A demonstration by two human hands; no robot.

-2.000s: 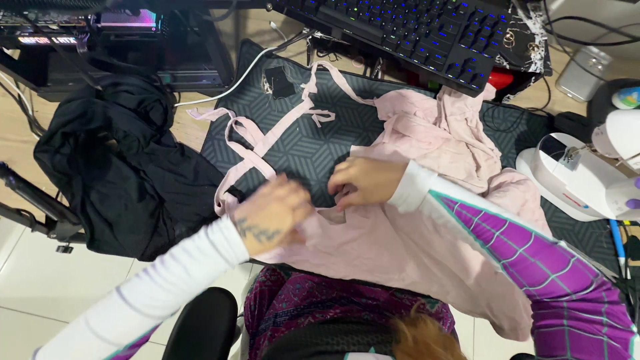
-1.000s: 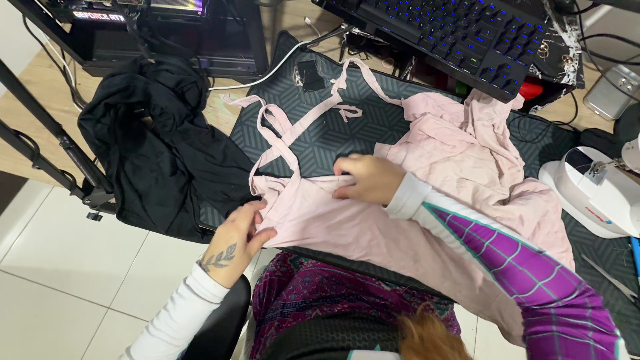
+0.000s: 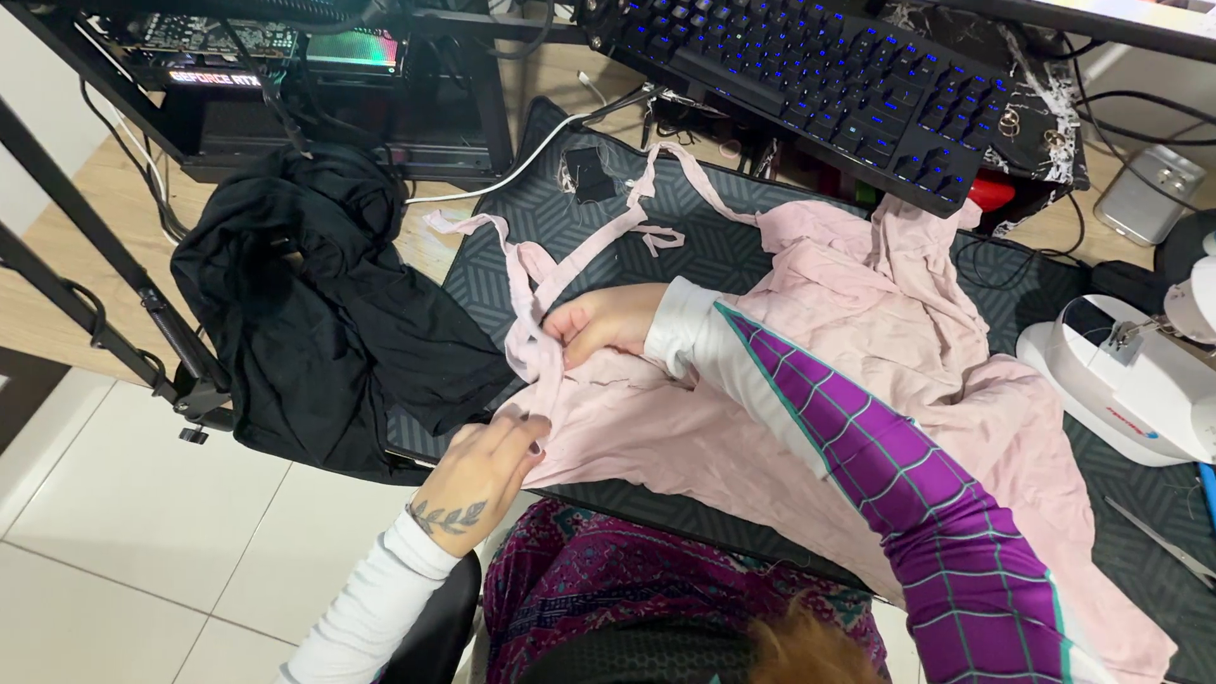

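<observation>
A pink cloth garment lies spread over the dark patterned desk mat. Thin pink fabric straps run up from its left end. My left hand grips the garment's lower left edge, fingertips on the cloth. Above it, my right hand has its fingers curled on the base of the straps, with the thumb against the fabric; part of its grip is hidden by the cloth. Left of both hands, black cloth lies bunched, touching the mat's left edge.
A lit keyboard sits at the back. At the right stand a small white sewing machine and scissors. An open computer case is at the back left, beside a black metal arm. A white cable crosses the mat's corner.
My right hand has moved left along the garment's upper edge to the base of the straps. My left hand, over the cloth two seconds ago, now holds its lower left edge.
</observation>
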